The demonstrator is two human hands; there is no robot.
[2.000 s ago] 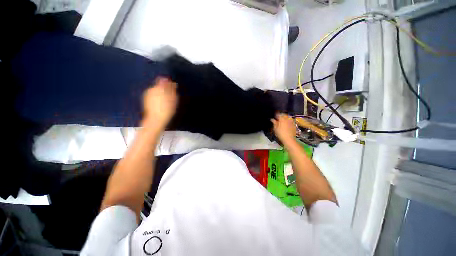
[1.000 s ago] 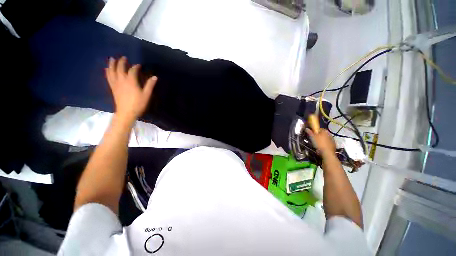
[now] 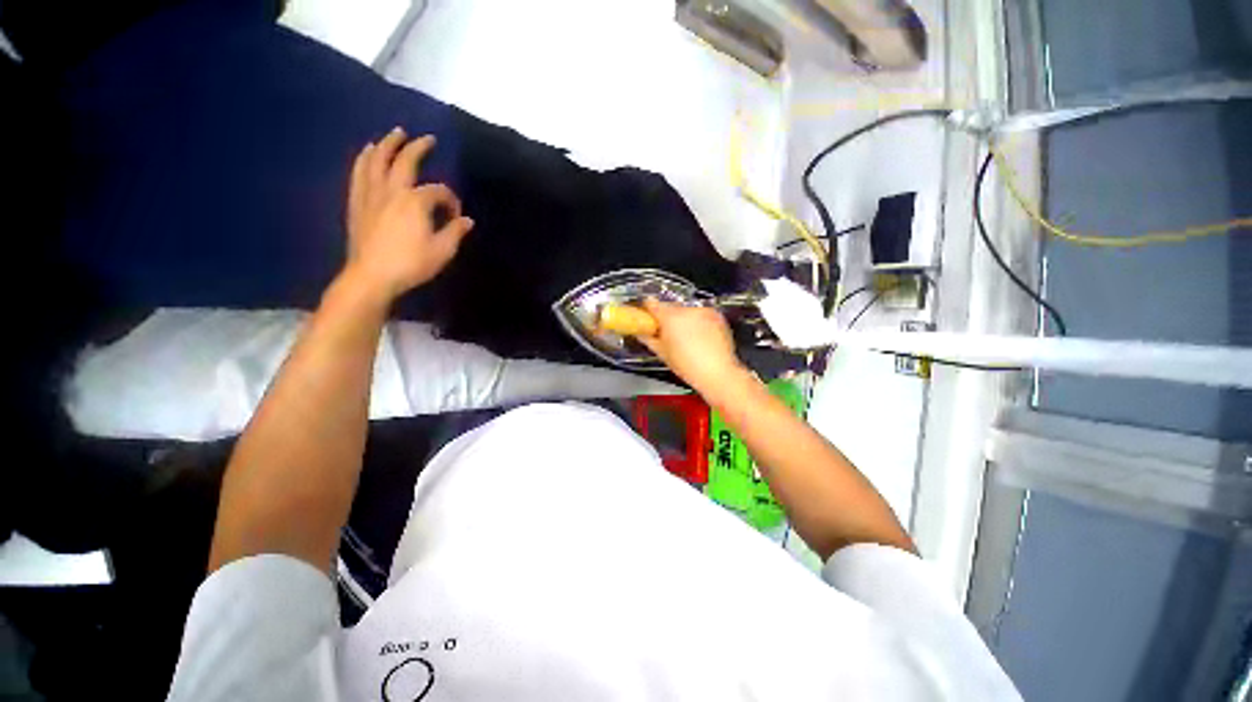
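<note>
A black garment piece (image 3: 549,206) lies over the right part of the navy padded board (image 3: 206,178). My right hand (image 3: 687,340) is closed on the orange-tan handle of the steam iron (image 3: 634,291). The iron rests on the garment near its lower right, its pointed tip to the left; the hose runs off to the right. My left hand (image 3: 398,220) is at the garment's left edge, fingers apart and thumb and a finger curled close together. It holds nothing that I can see.
White padding (image 3: 275,377) runs along the board's near side. A green container (image 3: 742,480) and a red crate (image 3: 670,432) are below the iron. Black and yellow lines loop by the control box (image 3: 913,226) at right. Black garments (image 3: 41,453) lie at left.
The iron, parked on the pad at right a second ago, is now on the black garment, moved left with my right hand. My left hand has shifted slightly right and its fingers have curled.
</note>
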